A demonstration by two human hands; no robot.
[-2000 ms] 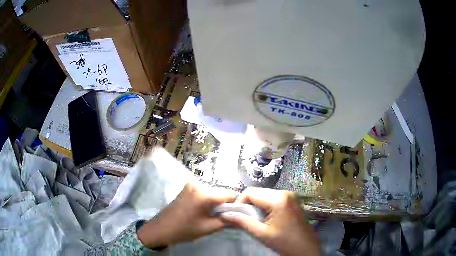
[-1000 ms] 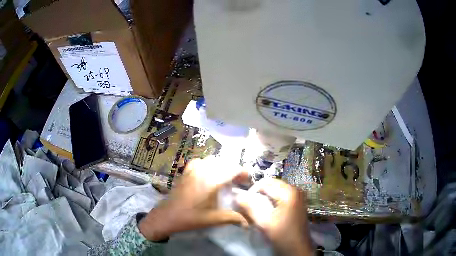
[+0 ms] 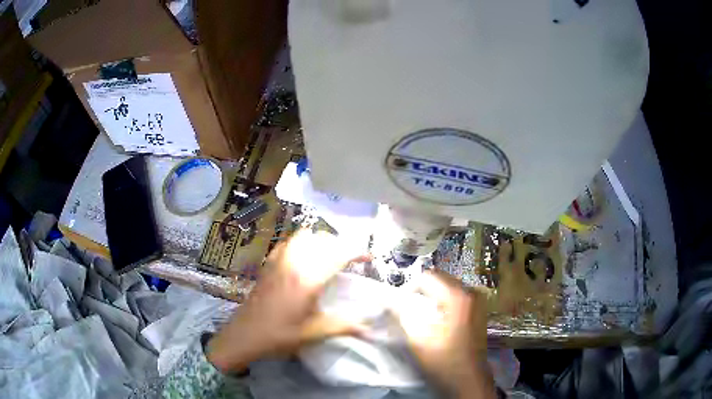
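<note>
A pale garment lies between my hands, just in front of the machine's small metal head and lower die. My left hand holds the cloth from the left, its fingertips washed out by the lamp. My right hand holds it from the right, its fingers near the die. The exact grip of the fingertips is lost in the glare. The cream machine housing with an oval TAKING TK-808 logo hangs over the work spot.
A black phone, a pale tape roll and a small metal part lie left. An open cardboard box stands behind them. Yellow tape and a white strip lie right. A grey-white garment pile fills the lower left.
My hands have moved forward from the table's front edge to the die with the cloth. Since one second ago they are farther apart, with more bright cloth showing between them. The view has shifted slightly.
</note>
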